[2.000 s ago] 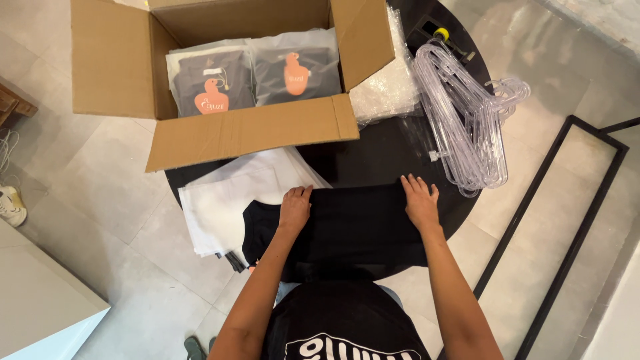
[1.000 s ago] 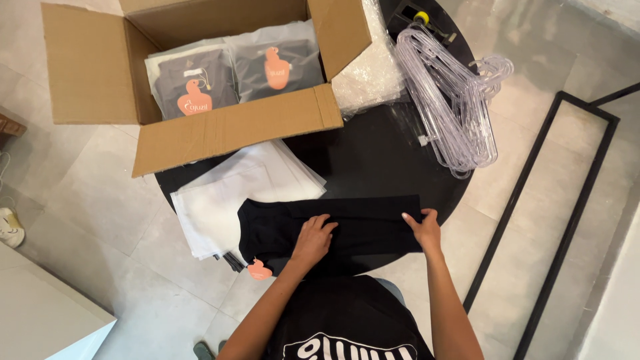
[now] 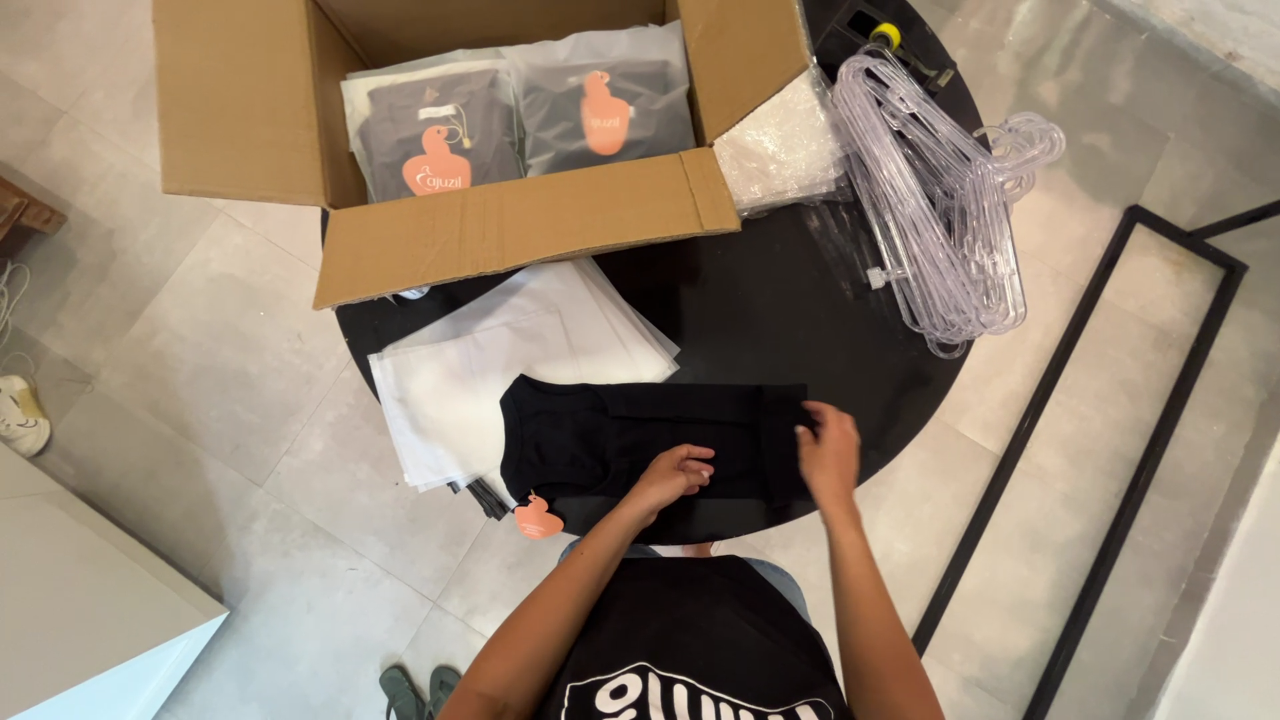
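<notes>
A black garment [image 3: 650, 440], folded into a long strip, lies across the near part of the round black table [image 3: 760, 300]. An orange paper hang tag [image 3: 538, 518] hangs from its left end, over the table edge. My left hand [image 3: 678, 478] rests on or just above the middle of the cloth, fingers loosely bent. At the garment's right end is my right hand [image 3: 828, 450], with its fingertips by the folded edge; whether they pinch the cloth cannot be told. White plastic bags [image 3: 480, 390] lie in a stack partly under the garment's left end.
An open cardboard box [image 3: 520, 225] holds bagged dark garments [image 3: 610, 120] with orange tags. Bubble wrap [image 3: 780, 150] lies beside it. Clear plastic hangers [image 3: 930, 210] are piled at the table's right, near a yellow-ended tool [image 3: 886, 38]. A black metal frame [image 3: 1060, 380] stands on the right.
The right end of the black garment is now folded inward, making it shorter than one second ago. My left hand has moved off the garment's top edge seen two seconds ago, toward its middle.
</notes>
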